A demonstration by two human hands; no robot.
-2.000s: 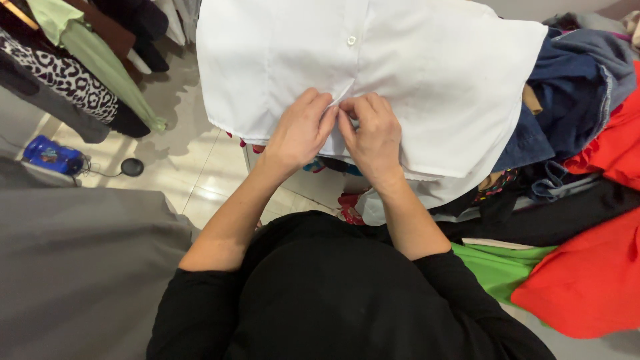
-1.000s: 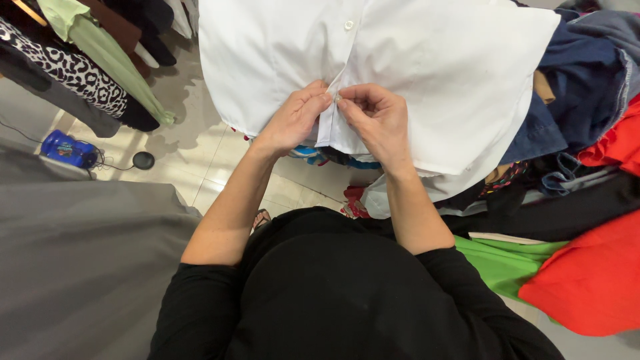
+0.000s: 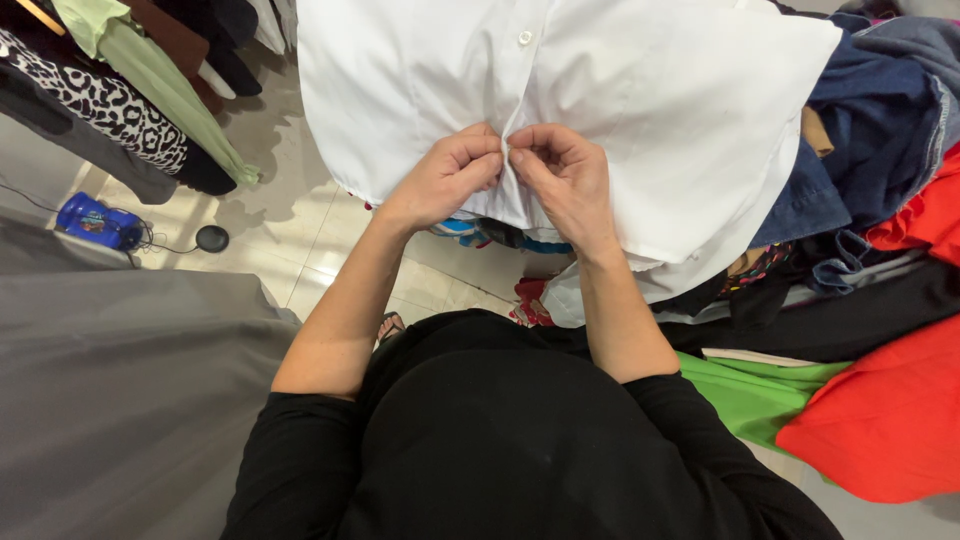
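A white button-front shirt (image 3: 675, 135) lies spread over a pile of clothes, its hem toward me. My left hand (image 3: 454, 172) pinches the left edge of its front placket between thumb and fingers. Facing it, my right hand (image 3: 566, 176) pinches the other side of the placket, the fingertips of both hands nearly touching. A small white button (image 3: 525, 37) sits on the placket above my hands. Whatever lies between my fingertips is too small and too covered to make out.
At right are heaped denim garments (image 3: 862, 127), a red garment (image 3: 885, 412) and a green one (image 3: 750, 397). Clothes hang at upper left, among them a leopard-print garment (image 3: 97, 97). A grey curtain (image 3: 135, 375) hangs at left, near a blue object (image 3: 101, 221) and a cable on the tiled floor.
Both hands stay at the placket near the hem. Their fingers have shifted their grip on the cloth, and a white strip that stuck up between them two seconds ago now lies closer to the shirt.
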